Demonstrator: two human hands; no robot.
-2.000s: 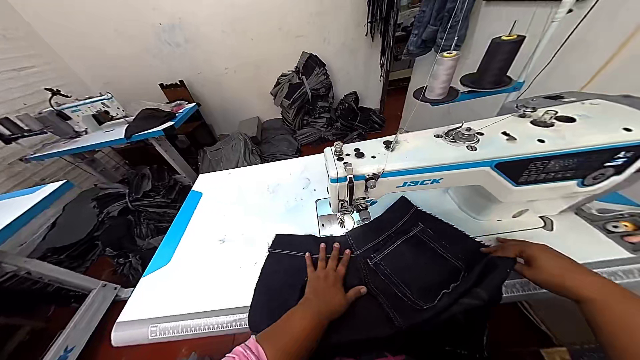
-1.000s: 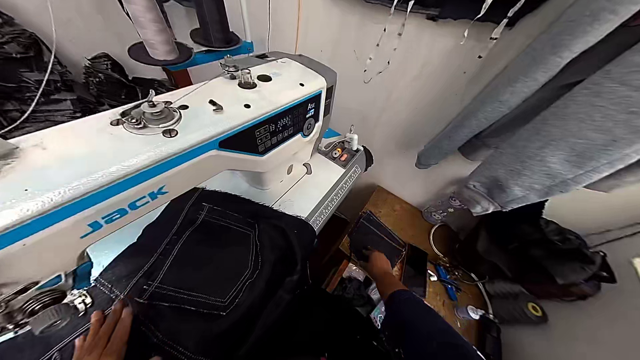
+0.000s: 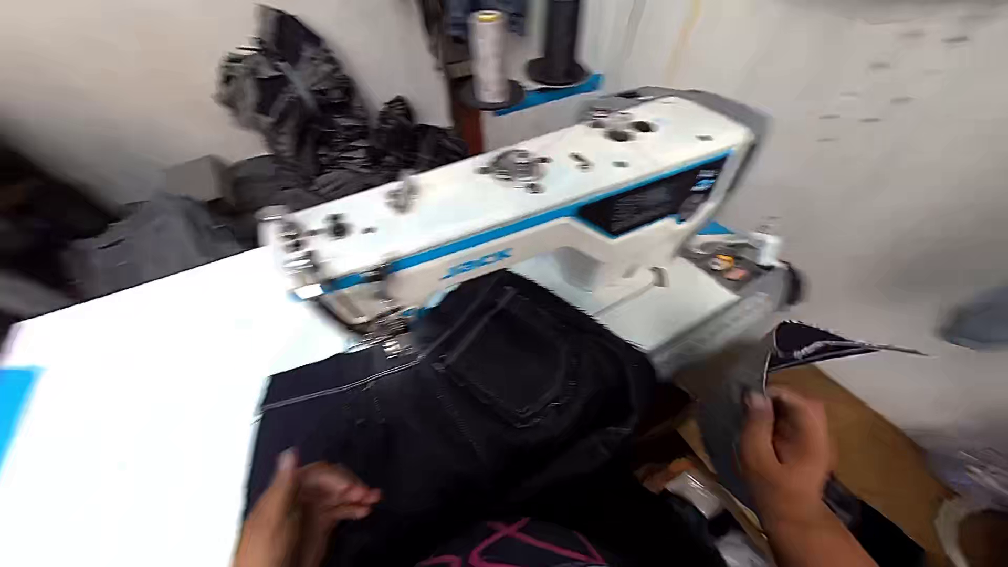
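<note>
Dark denim trousers [image 3: 504, 362] with a stitched back pocket lie on the sewing table, partly under the needle area of a white and blue Jack sewing machine [image 3: 504, 228]. Over the lower left part of the denim, my left hand [image 3: 315, 496] is raised with its fingers apart and nothing in it. At the right, off the table's front edge, my right hand [image 3: 787, 449] pinches a dark denim piece [image 3: 732, 409] with a frayed, light-threaded edge. Motion blur softens the view, and the presser foot is partly hidden.
Thread cones [image 3: 490, 59] stand behind the machine. Piles of dark cloth [image 3: 315, 118] lie against the wall at the back left. A brown wooden surface [image 3: 874, 441] is at the lower right, beside small items in an open space under the table edge.
My right hand has risen from the wooden surface at the right with the denim piece. My left hand, earlier resting on the trousers, is now lifted. The view has swung back left.
</note>
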